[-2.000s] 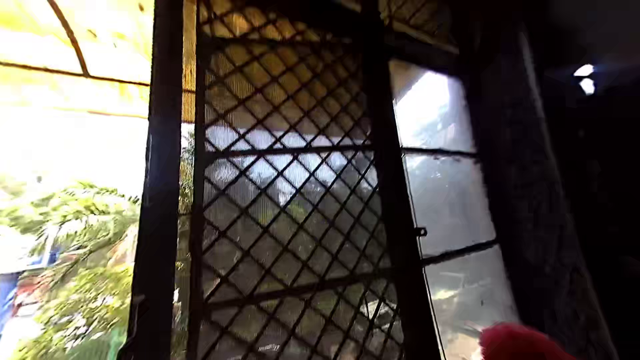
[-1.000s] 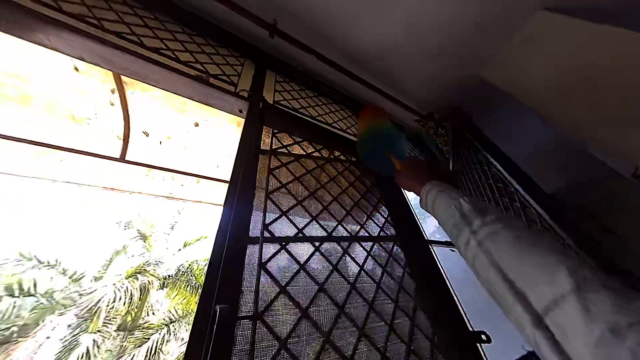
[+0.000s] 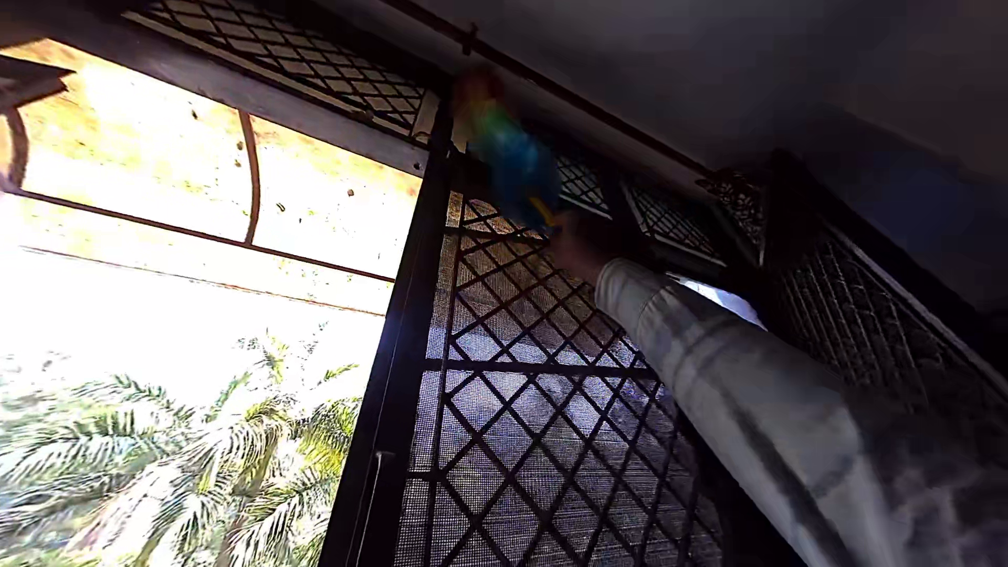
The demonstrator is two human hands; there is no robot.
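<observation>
My right hand, at the end of a light, long sleeve, is shut on the handle of a fluffy multicoloured duster. Its head, blurred, runs from red at the tip through green to blue near a yellow piece by the hand. The duster lies across the upper part of the window frame, over the top of the lattice grille panel with fine mesh. My left hand is not in view.
A dark upright frame post divides the grille from the bright opening at left, with palm fronds outside. A thin dark rod runs below the ceiling. Another grille stands at right.
My right arm has come into view since two seconds ago, and the duster has moved left along the window top since one second ago. The view has tilted up.
</observation>
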